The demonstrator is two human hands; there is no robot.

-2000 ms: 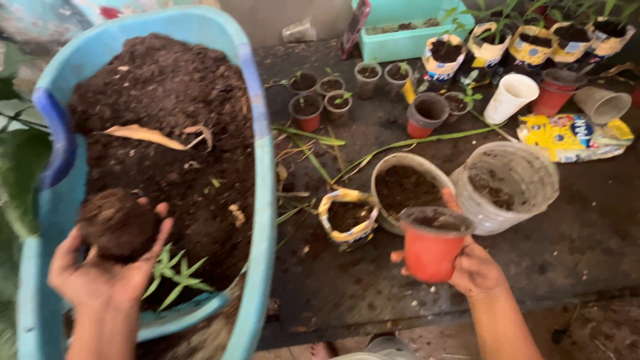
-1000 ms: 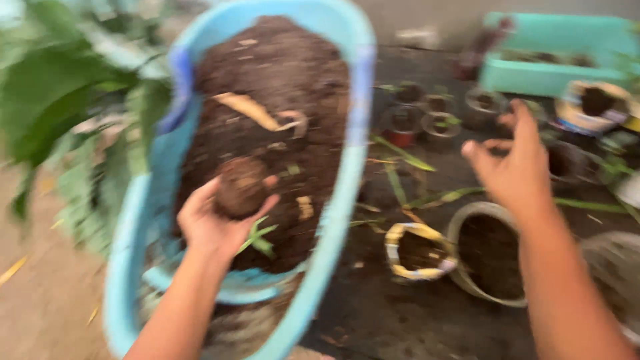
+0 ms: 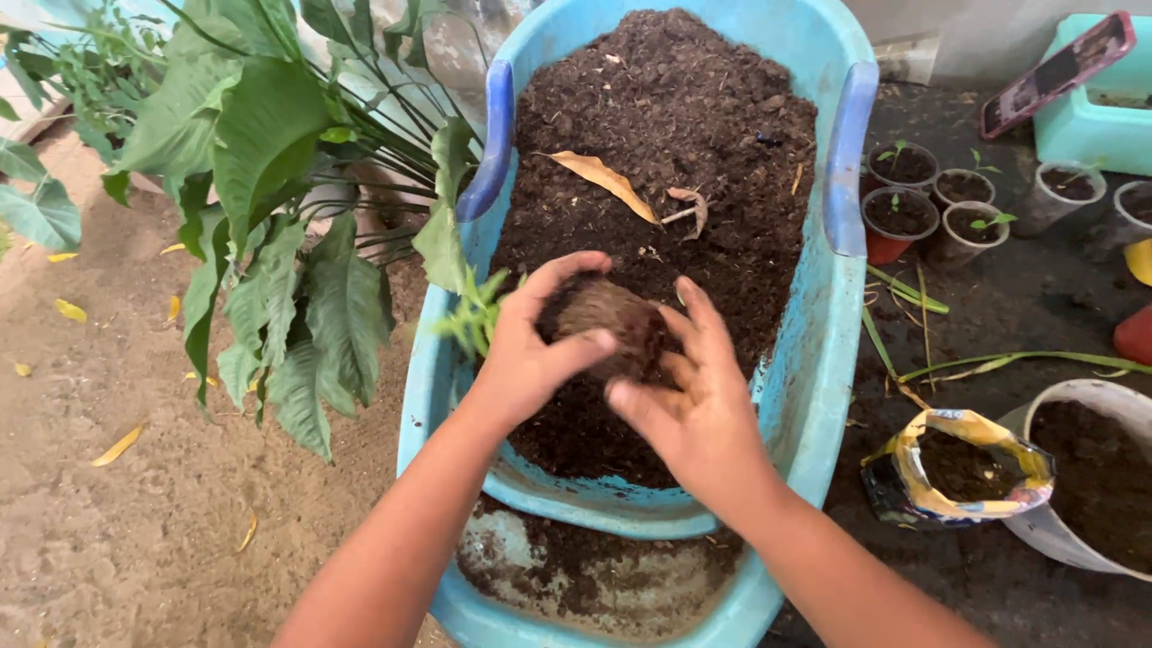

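Note:
Over a light-blue plastic tub (image 3: 850, 315) of dark potting soil (image 3: 666, 99), my left hand (image 3: 540, 346) grips a plant's root ball (image 3: 607, 326). Its green leaves (image 3: 475, 315) stick out to the left, behind that hand. My right hand (image 3: 697, 396) is at the root ball's right side, fingers curved and apart; the fingertips are at or against the soil, and whether they press on it cannot be told. A dry yellow leaf (image 3: 607, 183) and a curled brown one (image 3: 693, 211) lie on the soil above my hands.
Right of the tub stand small pots of seedlings (image 3: 900, 213), a soil-filled bag pot (image 3: 958, 506), a large plastic pot (image 3: 1093, 477), a teal planter (image 3: 1080, 135) and a leaning phone (image 3: 1057, 76). A broad-leaved plant (image 3: 270, 135) crowds the tub's left side.
The red pot that my right hand held two seconds ago is out of that hand. My right hand has moved left to the root ball, now turned with its leaves to the left. The view has swung left.

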